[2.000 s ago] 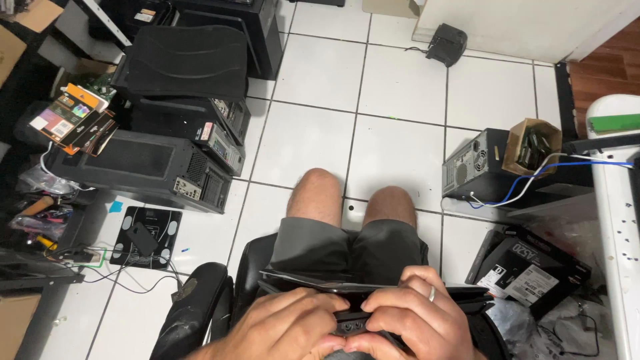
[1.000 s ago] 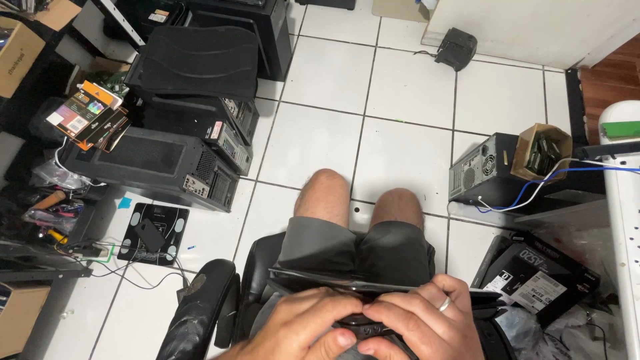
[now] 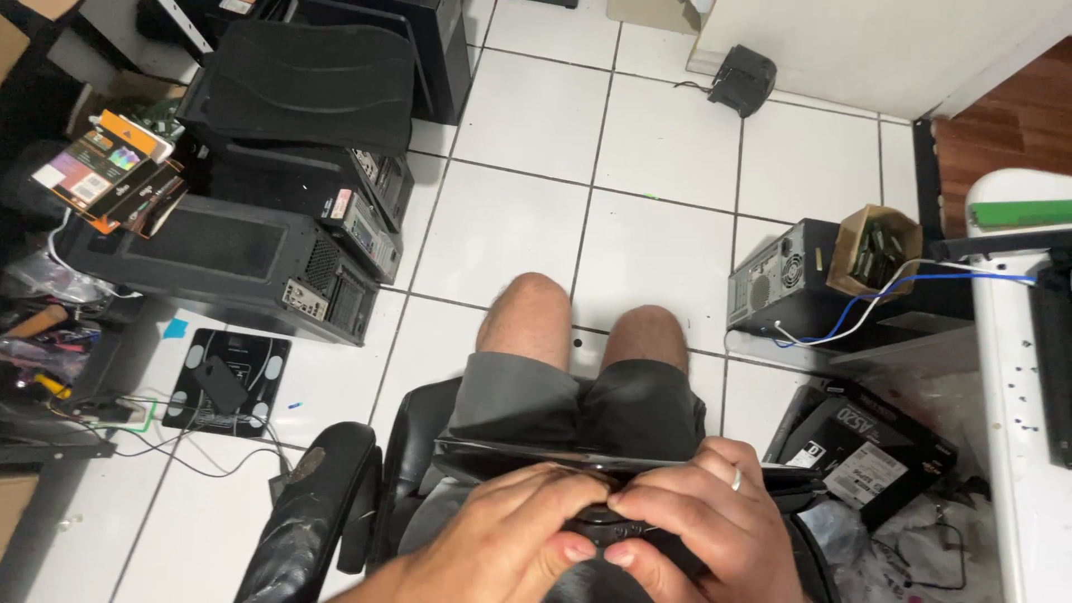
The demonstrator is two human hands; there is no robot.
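Observation:
My left hand [image 3: 523, 523] and my right hand [image 3: 712, 519] meet over my lap, both gripping a small glossy black part [image 3: 610, 526] between thumbs and fingers. The part's exact kind cannot be told. Just beyond the fingers lies a wide, thin black panel [image 3: 536, 456] with a shiny edge, across the lap. Its underside and the rest of the part are hidden by the hands. A ring is on a finger of my right hand.
Black computer cases [image 3: 243, 251] stand at the left, near a bathroom scale [image 3: 228, 381] with cables. Another computer tower [image 3: 779, 276] with a cardboard box [image 3: 875, 251] stands at the right, above a black product box [image 3: 871, 444]. A worn chair armrest [image 3: 314, 502] is beside me.
Both hands stay close together at the black part, and their fingers have shifted slightly around it. The thumbs are now bent in under the part, with their tips near each other.

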